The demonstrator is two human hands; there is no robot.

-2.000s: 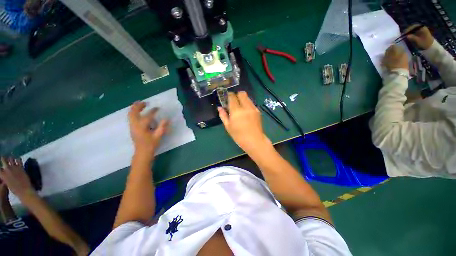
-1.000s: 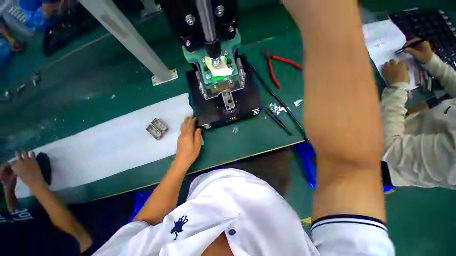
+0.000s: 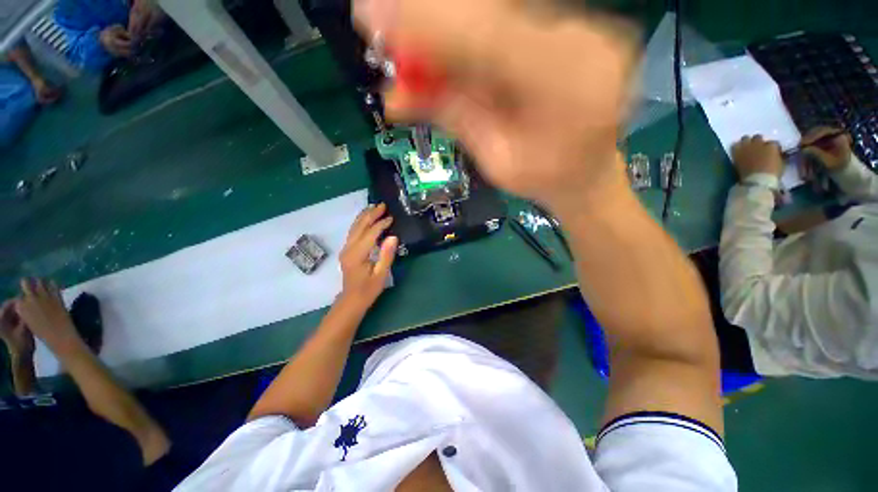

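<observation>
My right hand (image 3: pixel 525 91), large and blurred close to the camera, is closed around the red grip (image 3: pixel 416 75) of the fixture lever. My left hand (image 3: pixel 367 252) rests with fingers apart at the left edge of the black fixture base (image 3: pixel 409 226) and holds nothing visible. The green pressure head (image 3: pixel 428 171), with a bright lit patch, is down over a metal-cased module (image 3: pixel 444 210), whose front end shows at the base's front centre. Silver modules (image 3: pixel 306 254) lie together on the white sheet (image 3: pixel 207 279). My right hand and forearm hide part of the fixture and bench.
Black tweezers-like tools (image 3: pixel 532 240) lie right of the base. Two modules (image 3: pixel 640 171) lie farther right near a black cable (image 3: pixel 678 115). A metal post (image 3: pixel 255 91) stands behind the sheet. Neighbours' hands (image 3: pixel 48 312) are at left and, on white paper (image 3: pixel 736 101), at right.
My right hand has come into view on the red grip, and the pressure head has come down over the module. My left hand stays at the base's left edge, its fingers slightly more spread.
</observation>
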